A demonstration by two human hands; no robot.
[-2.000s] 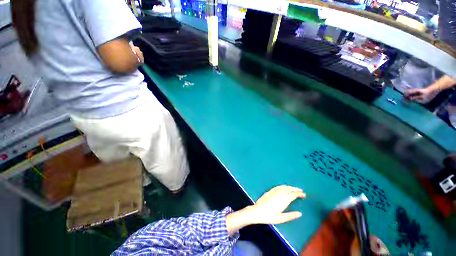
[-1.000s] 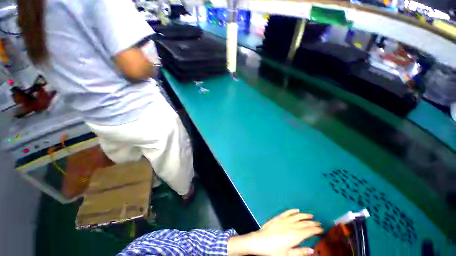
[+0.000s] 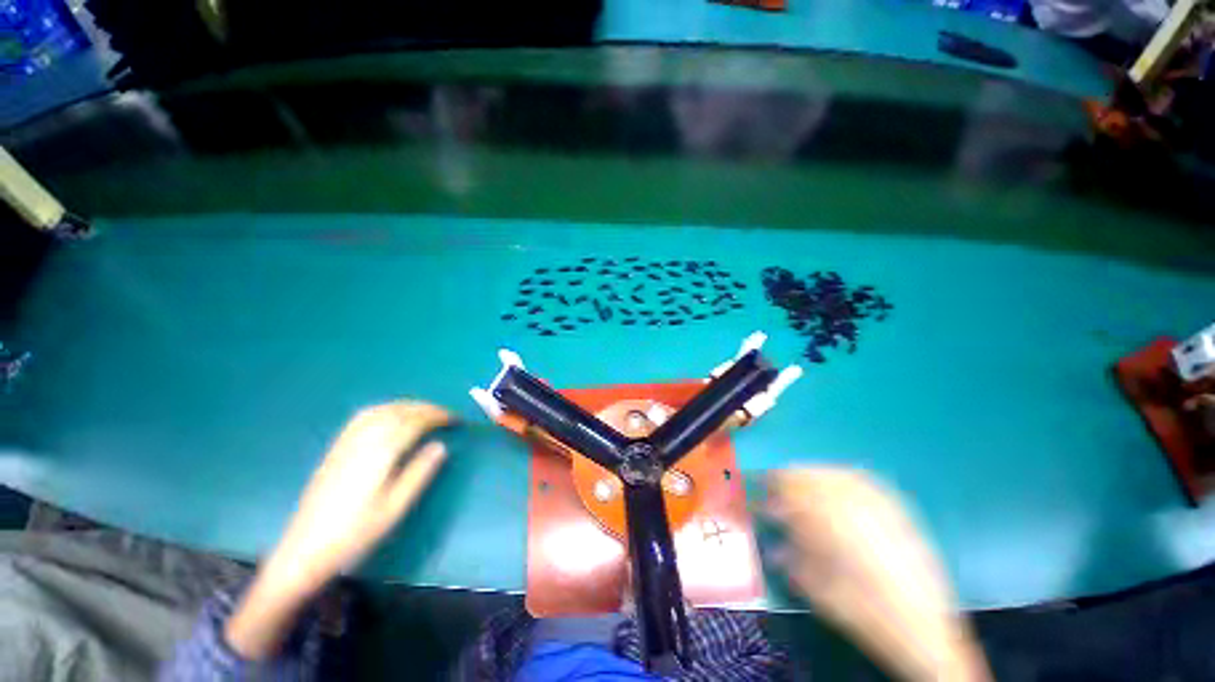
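Observation:
The three-arm fixture stands in front of me, with glossy black pieces along its arms. Its orange round hub plate sits on an orange-brown base plate. White tabs show at the two upper arm tips. My left hand is left of the fixture, fingers slightly curled; whether it holds anything is unclear. My right hand is blurred at the base plate's right; its fingertips are unclear. Small black parts lie spaced apart beyond the fixture, with a loose pile to their right.
Everything lies on the teal-green surface, with a dark green strip along its far side. Another orange-brown base with a white piece is at the right edge. Grey fabric shows at the lower left. Pale posts stand at both sides.
The view has swung right, so the fixture is now centred and the standing person's upper body is out of view. My left hand has left the fixture's side; my right hand is now visible.

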